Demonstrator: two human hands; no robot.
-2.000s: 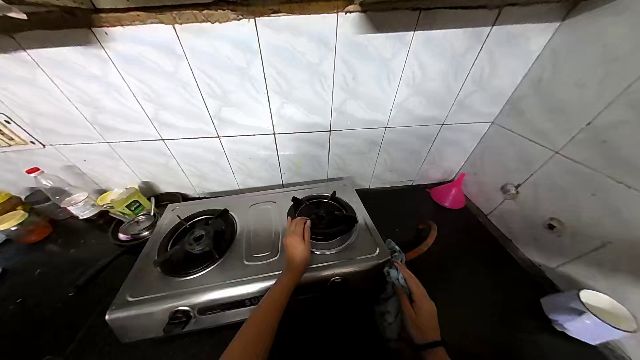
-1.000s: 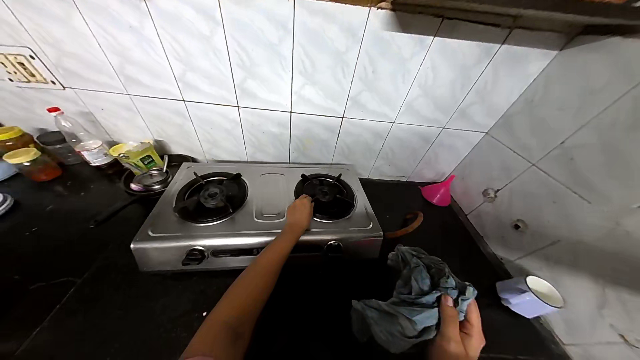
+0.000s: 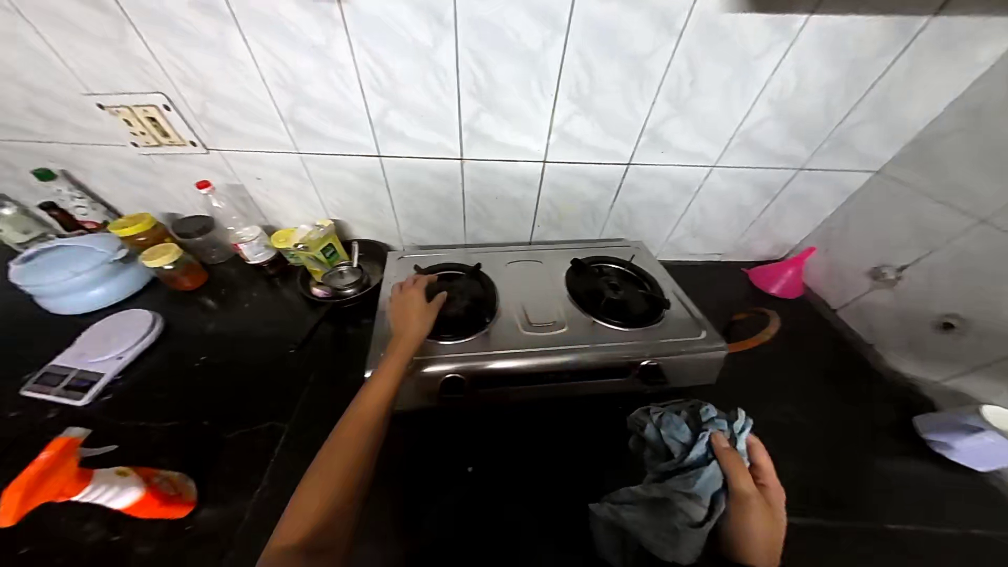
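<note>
A stainless steel two-burner gas stove [image 3: 543,346] stands against the tiled wall. My left hand [image 3: 416,309] reaches to its left burner [image 3: 466,303], fingers at the left edge of the black pan support; whether they grip it I cannot tell. The right burner [image 3: 617,291] also bears a black pan support, and no hand touches it. In front of the stove's right side, my right hand [image 3: 748,492] holds a crumpled grey-blue cloth [image 3: 669,488] above the black counter. An orange hose [image 3: 760,335] curves out beside the stove's right end.
A pink funnel [image 3: 781,274] and a pale mug [image 3: 965,437] are on the right. Left of the stove are a black pan [image 3: 376,264] with small items, jars [image 3: 175,266], a bottle [image 3: 240,228], a light blue container [image 3: 79,276], a kitchen scale [image 3: 94,354] and an orange spray bottle [image 3: 134,492].
My left hand has moved from the right burner to the left burner. The cloth in my right hand was beside the stove's right end and is now in front of it. The view has shifted left.
</note>
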